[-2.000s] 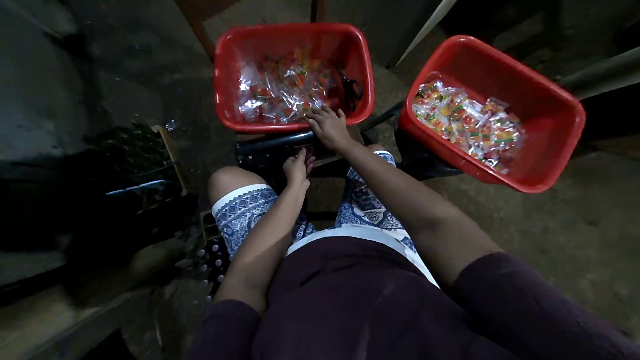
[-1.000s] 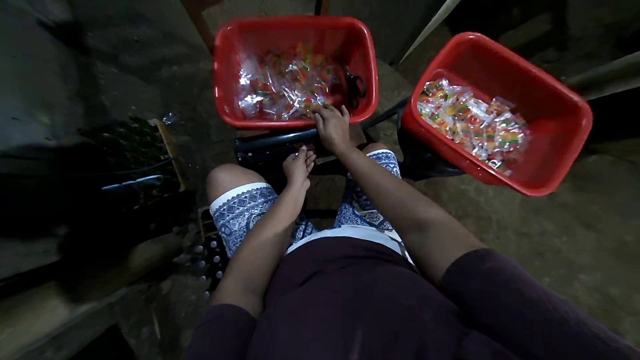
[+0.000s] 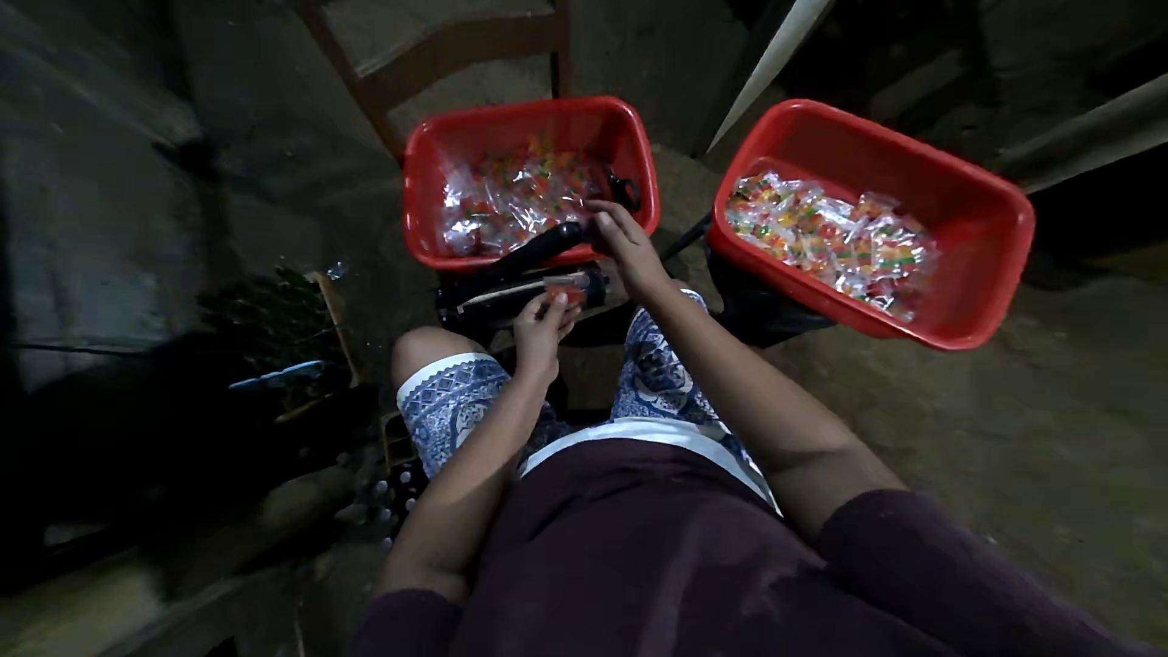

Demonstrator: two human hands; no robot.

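Observation:
A black bar sealer (image 3: pixel 520 294) lies across in front of my knees, its black lever arm (image 3: pixel 538 248) raised at a slant over the pale strip of the base. My left hand (image 3: pixel 545 333) pinches a small clear packet with reddish content (image 3: pixel 568 294) at the right part of the base. By the raised end of the lever is my right hand (image 3: pixel 625 246), fingers extended; whether it touches the lever is unclear. Behind the sealer stands a red plastic tub (image 3: pixel 418 205) with clear packets of colourful candy (image 3: pixel 520 196).
At the right, a second red plastic tub (image 3: pixel 990 265) holds many candy packets (image 3: pixel 839 237). A black handled object (image 3: pixel 625 193) lies in the first tub. A wooden chair (image 3: pixel 456 46) stands behind it. Left of my knee is a dark crate-like object (image 3: pixel 342 319) with a light-blue item (image 3: pixel 278 374).
The sealer's lever arm, lowered in both earlier frames, is now raised. A reddish packet now shows plainly in my left hand. My right hand stays near the lever end.

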